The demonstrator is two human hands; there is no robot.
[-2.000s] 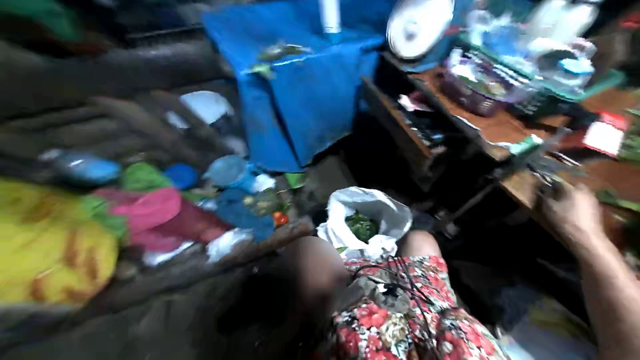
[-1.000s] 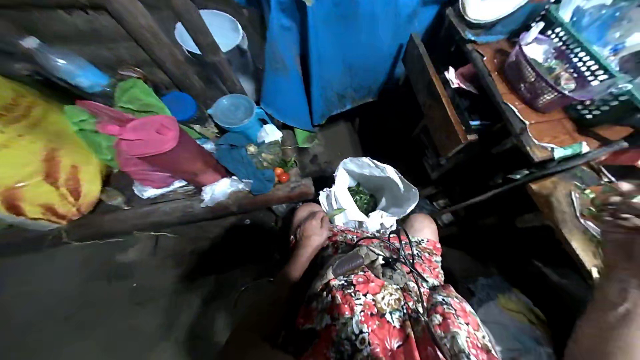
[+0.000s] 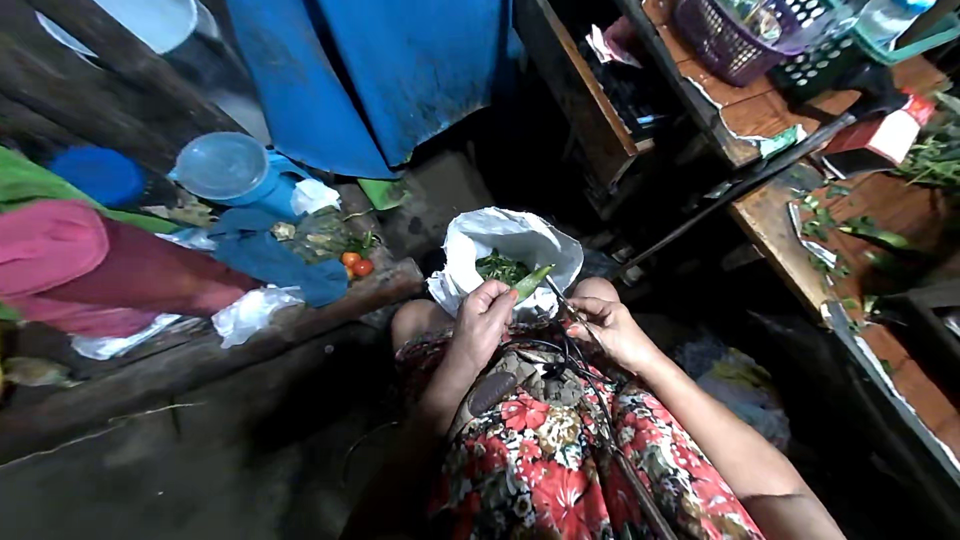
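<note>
Between my knees stands an open white sack (image 3: 525, 229) with chopped green leaves (image 3: 501, 267) inside. My left hand (image 3: 484, 319) pinches a green leaf or pod (image 3: 534, 280) between thumb and fingers, over the sack's near rim. Close on its right, my right hand (image 3: 609, 330) grips a thin metal tool (image 3: 556, 291), perhaps a knife; its tip is beside the green piece, and whether they touch I cannot tell. Dark cords (image 3: 592, 375) lie across my lap on the red floral cloth (image 3: 536, 480).
At the left are a lidded blue pail (image 3: 223, 166), tomatoes (image 3: 363, 268), a crumpled plastic bag (image 3: 251, 315) and a wooden beam (image 3: 322, 322). At the right, a wooden table (image 3: 780, 217) holds green scraps, a red and white box (image 3: 874, 142) and a purple basket (image 3: 731, 41). A blue sheet (image 3: 390, 82) hangs ahead.
My right hand has come from the table at the right to the sack in my lap and now holds the thin tool. My left hand has lifted the green piece over the sack's rim.
</note>
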